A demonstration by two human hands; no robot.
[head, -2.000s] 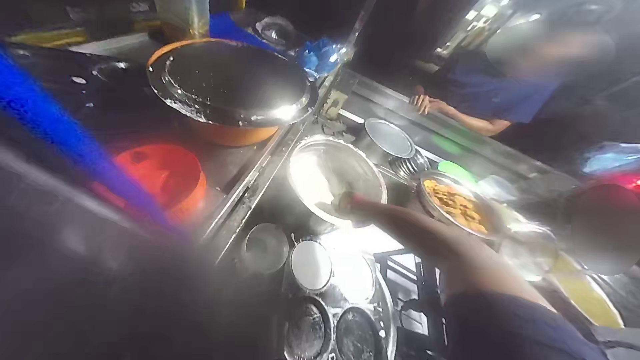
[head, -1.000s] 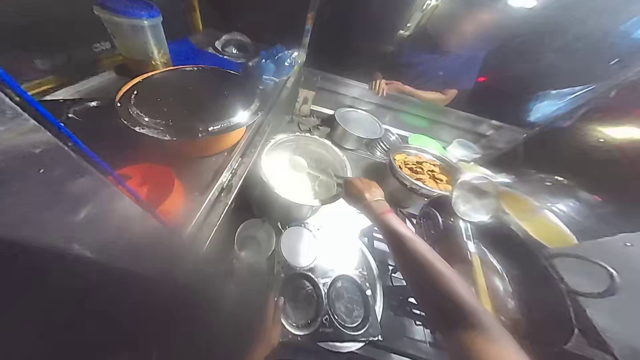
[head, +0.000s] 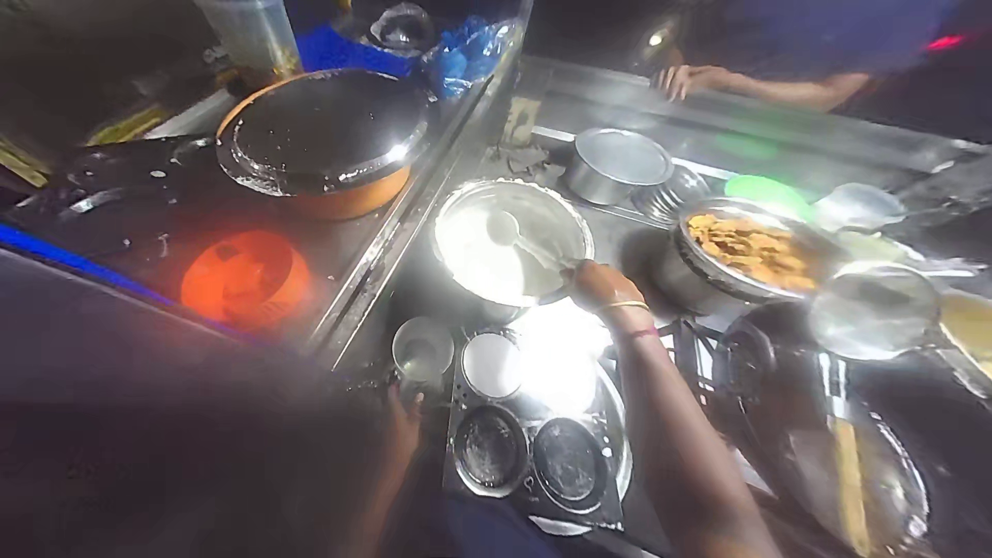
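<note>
My right hand grips the handle of a metal ladle, whose bowl lies in the white batter of a round metal pot. Below the pot is a dark pan with round wells; one well holds white batter, the two nearest look dark, and glare washes out another. At the pan's left my left hand is at the base of a small translucent cup; whether its fingers grip the cup is unclear.
An orange tub with a dark lid and a red bowl stand left. To the right are a lidded-looking metal pot, a pot of fried pieces, a strainer and a large dark wok. Another person's hand rests on the counter edge.
My left hand has come into view beside the small cup. My right hand stays at the batter pot with the ladle. The view has shifted.
</note>
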